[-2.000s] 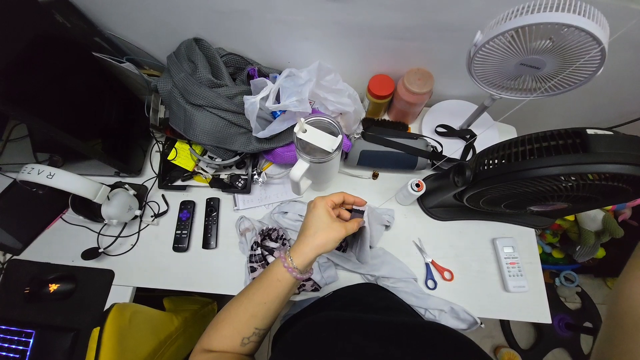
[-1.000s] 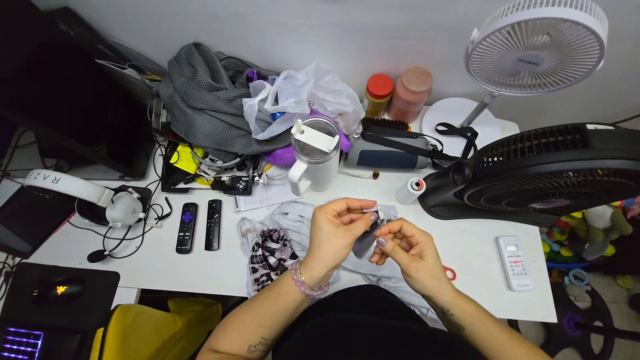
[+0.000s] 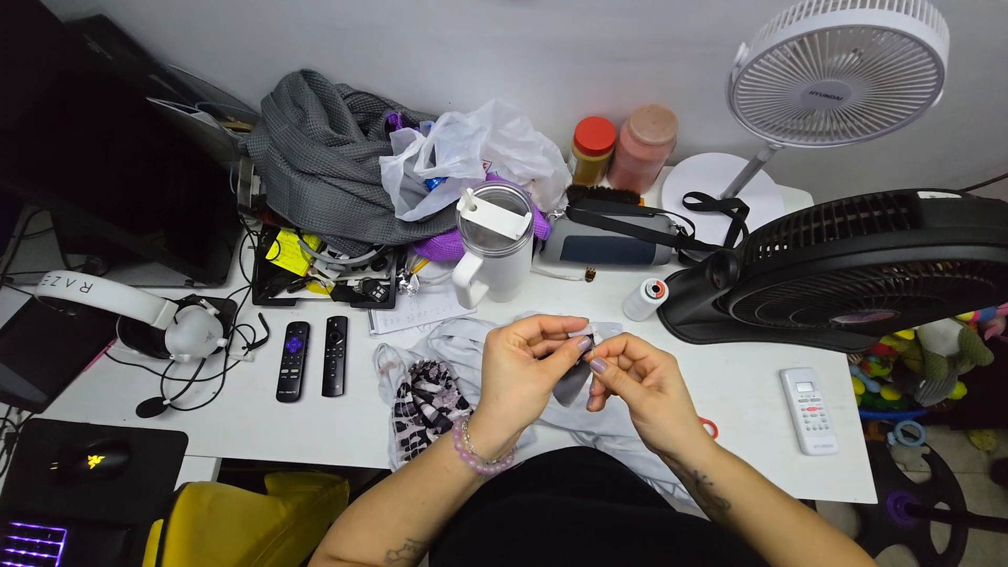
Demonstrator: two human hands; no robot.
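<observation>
My left hand [image 3: 528, 366] pinches an edge of light grey cloth [image 3: 457, 346] between thumb and fingers, with a small dark piece at the fingertips. Close against it, my right hand [image 3: 642, 390] pinches at the same spot; whether it holds a needle or thread is too small to tell. The cloth spreads over the white table under both hands, with a black-and-white patterned fabric [image 3: 429, 405] at its left. A spool of white thread [image 3: 646, 299] stands behind my right hand. Beside my right wrist shows a red scissors handle [image 3: 709, 427]; the rest is hidden.
A white tumbler [image 3: 498, 244], a speaker [image 3: 606, 240] and a black tray [image 3: 323, 295] of cables stand behind. Two remotes [image 3: 293, 362] and a headset [image 3: 193, 331] lie left. A black fan [image 3: 858, 268], a white fan [image 3: 835, 87] and a white remote control [image 3: 809, 411] are at the right.
My right hand, out of view at the cloth two seconds ago, has come in beside my left hand. The scissors, visible on the table then, are now mostly covered by my right hand and wrist.
</observation>
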